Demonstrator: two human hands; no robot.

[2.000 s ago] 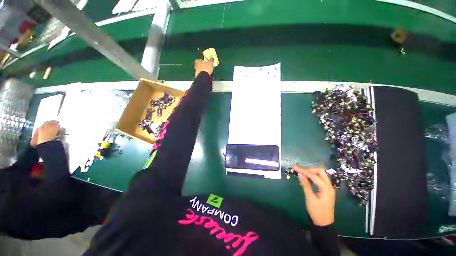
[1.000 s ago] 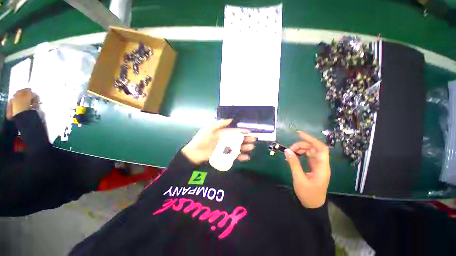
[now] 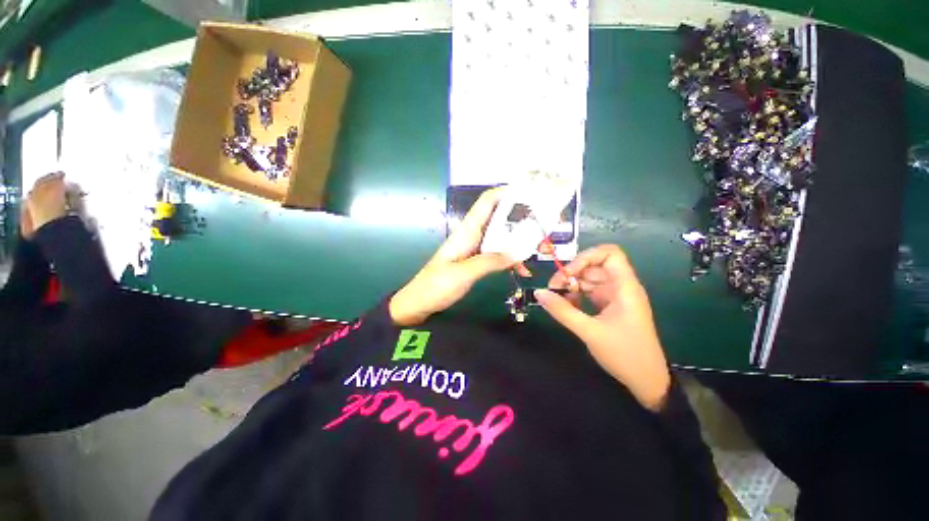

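My left hand (image 3: 453, 267) holds a white rounded housing (image 3: 515, 230) with a dark spot inside, above the near end of the white backing sheet (image 3: 517, 97). My right hand (image 3: 603, 305) is just to its right and pinches a small wired component (image 3: 522, 302), black and shiny, between thumb and fingers. A red wire (image 3: 555, 261) runs between the housing and my right fingertips. The component hangs just below the housing. The black adhesive block (image 3: 468, 200) on the sheet is partly hidden by the housing and my left hand.
A pile of wired components (image 3: 742, 153) lies at the right beside a large black foam sheet (image 3: 854, 204). An open cardboard box (image 3: 319, 127) with dark components stands at the left. Further left are a yellow-and-black item (image 3: 164, 221) and a neighbour's hand (image 3: 46, 203).
My left hand reached to the belt, came back with the white housing and has raised it over the black block. My right hand has moved left to it with the component. A red wire now shows.
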